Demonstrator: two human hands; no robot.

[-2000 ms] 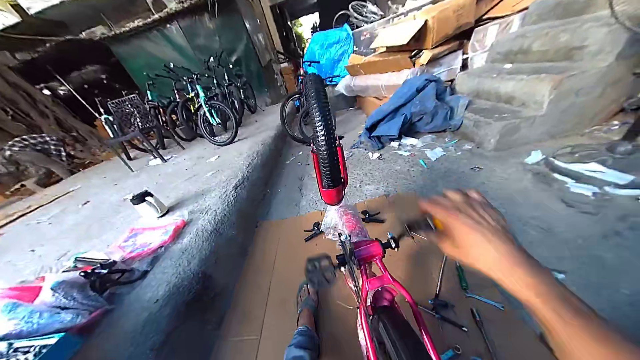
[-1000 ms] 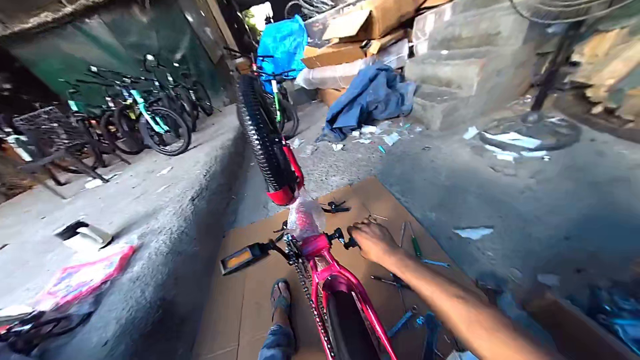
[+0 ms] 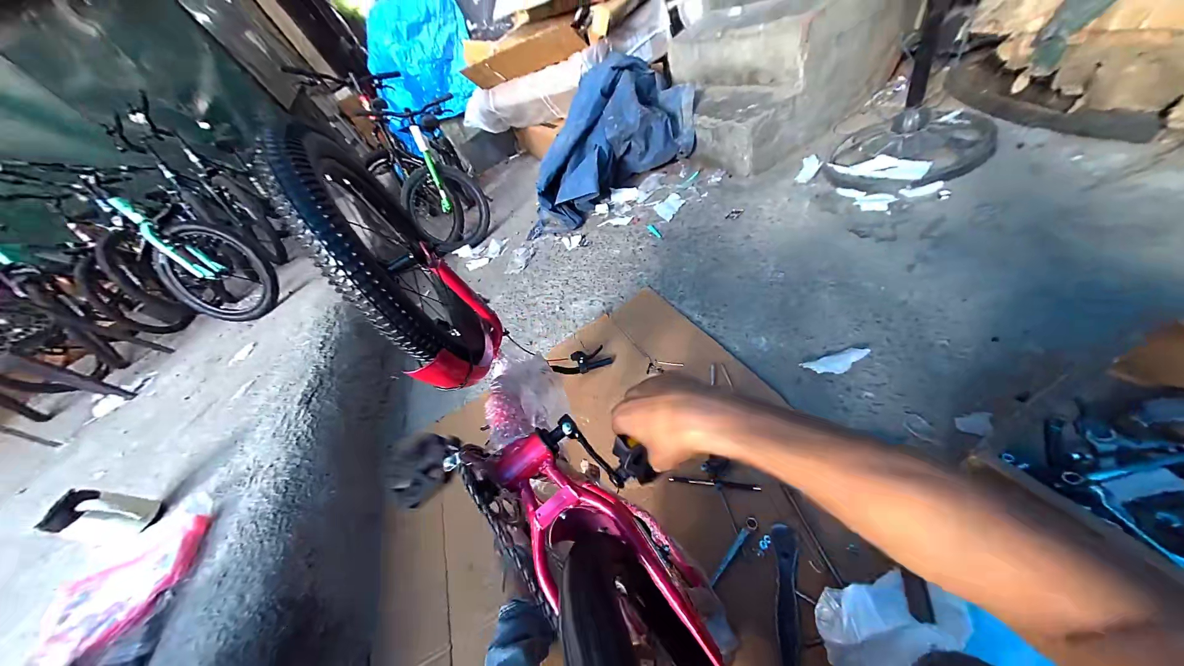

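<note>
A pink bicycle frame [image 3: 555,504] stands upside down over a flattened cardboard sheet [image 3: 731,342], wheels upward. Its knobby front tyre [image 3: 342,268] leans to the upper left in a red fork [image 3: 462,296]. My right hand [image 3: 671,421] is closed around the black pedal [image 3: 635,460] at the end of the right crank arm [image 3: 589,444]. Across the frame, the other pedal [image 3: 421,470] is blurred, beside the chain [image 3: 495,504]. Clear plastic wrap [image 3: 527,398] covers part of the frame. A brake lever [image 3: 583,361] lies on the cardboard. My left hand is out of view.
A ring spanner [image 3: 733,552] and other tools lie on the cardboard at right. A box of tools [image 3: 1101,472] is at the far right. A concrete ledge [image 3: 277,490] runs along the left, with parked bicycles [image 3: 213,268] beyond. Blue cloth [image 3: 610,129] lies by concrete steps [image 3: 740,111].
Two seconds ago my right hand was blurred and raised to the right of the frame; it now grips the pedal. The cranks have turned. The view has swung to the right.
</note>
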